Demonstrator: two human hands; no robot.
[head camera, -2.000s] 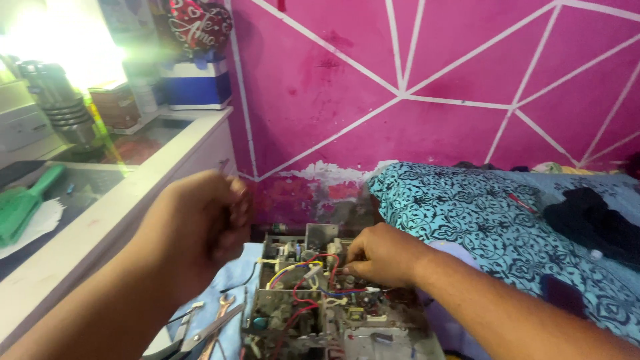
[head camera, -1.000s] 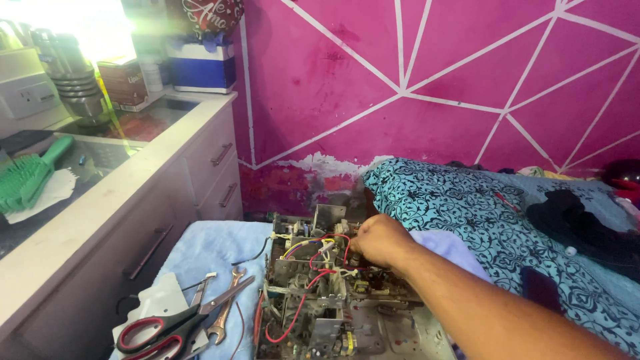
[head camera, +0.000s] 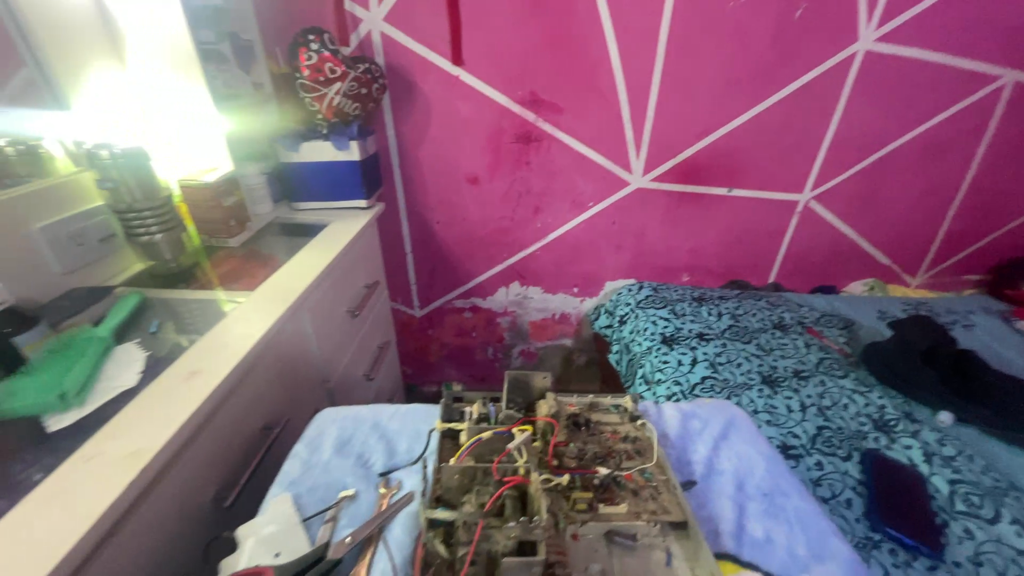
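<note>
Neither of my hands is in the head view now. A dusty electronic chassis with circuit boards (head camera: 600, 448) lies on a light blue towel (head camera: 360, 432) at the bottom middle. Red wires (head camera: 488, 512), yellow wires and a white wire run across its boards, and an upright metal plate (head camera: 527, 390) stands at its far edge. Left of the chassis, scissors (head camera: 372, 524) lie on the towel beside a copper-coloured wrench (head camera: 380, 520) and a white flat piece (head camera: 268, 540). The scissors' handles are partly cut off by the frame's bottom edge.
A white dresser (head camera: 320, 320) on the left bears a green hairbrush (head camera: 72, 368), a blue and white box (head camera: 332, 172) and a heart-shaped balloon (head camera: 336, 80). On the right is a bed with a patterned teal cover (head camera: 720, 360), a dark phone-like object (head camera: 904, 500) and dark cloth (head camera: 944, 368).
Both hands were over the chassis two seconds ago, and only the right one a second ago, at its right side. Both are now out of view. The view has tilted and shifted.
</note>
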